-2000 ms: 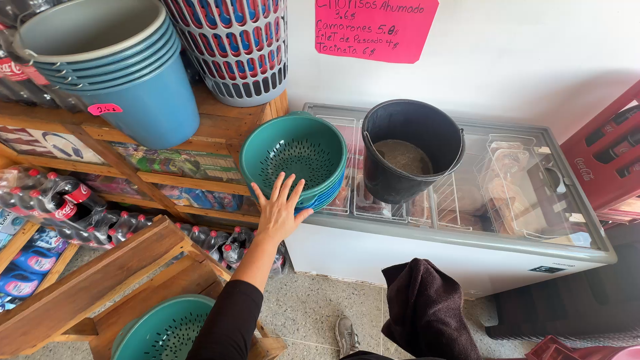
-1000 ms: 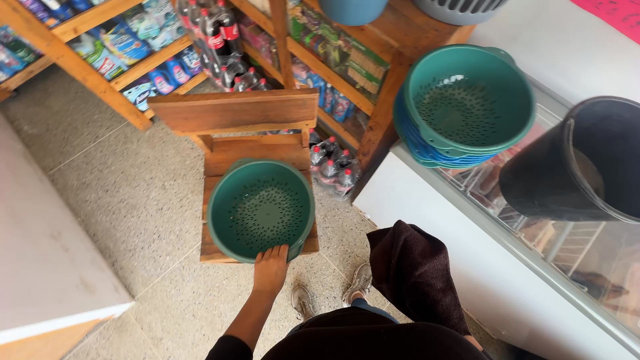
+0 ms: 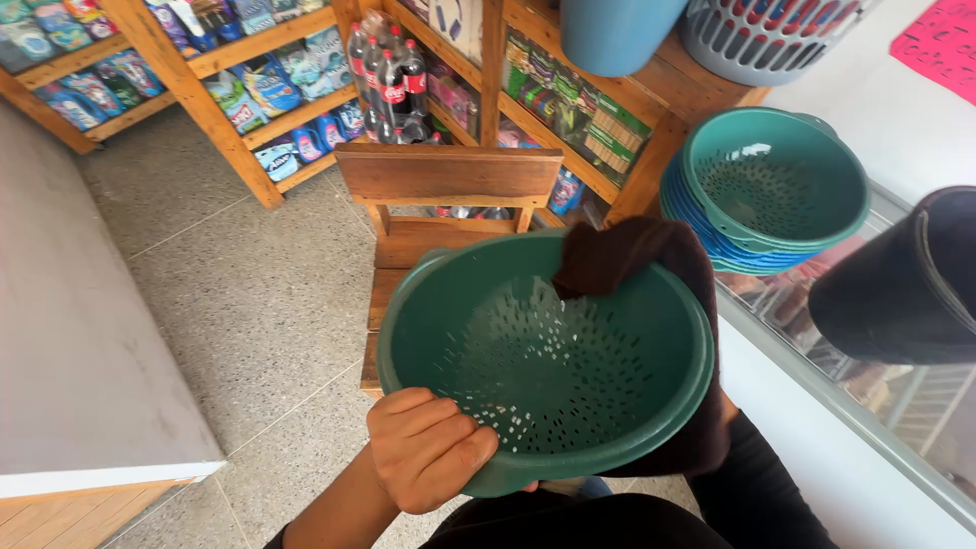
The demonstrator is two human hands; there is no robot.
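A green plastic colander (image 3: 549, 358) is held up in front of my body, tilted, above the seat of a wooden chair (image 3: 450, 174). My left hand (image 3: 431, 450) grips its near left rim, fingers curled over the edge. A dark brown cloth (image 3: 621, 255) drapes over the colander's far right rim and down its right side. My right hand is hidden beneath that cloth; only the wrist and dark sleeve show, so its grip cannot be seen. Further right, a stack of green and blue colanders (image 3: 778, 179) stands on the glass-topped chest freezer (image 3: 785, 374).
A black bucket (image 3: 900, 282) stands on the freezer at the right. Behind the chair are wooden shelves (image 3: 572, 130) with packaged goods and soda bottles (image 3: 393, 84). A blue bucket (image 3: 618, 30) and grey basket (image 3: 762, 38) stand above. A grey counter (image 3: 91, 305) lies left.
The green colander, on the chair seat one second ago, has been lifted by my left hand towards my body. The brown cloth, low at the right before, now lies over its rim.
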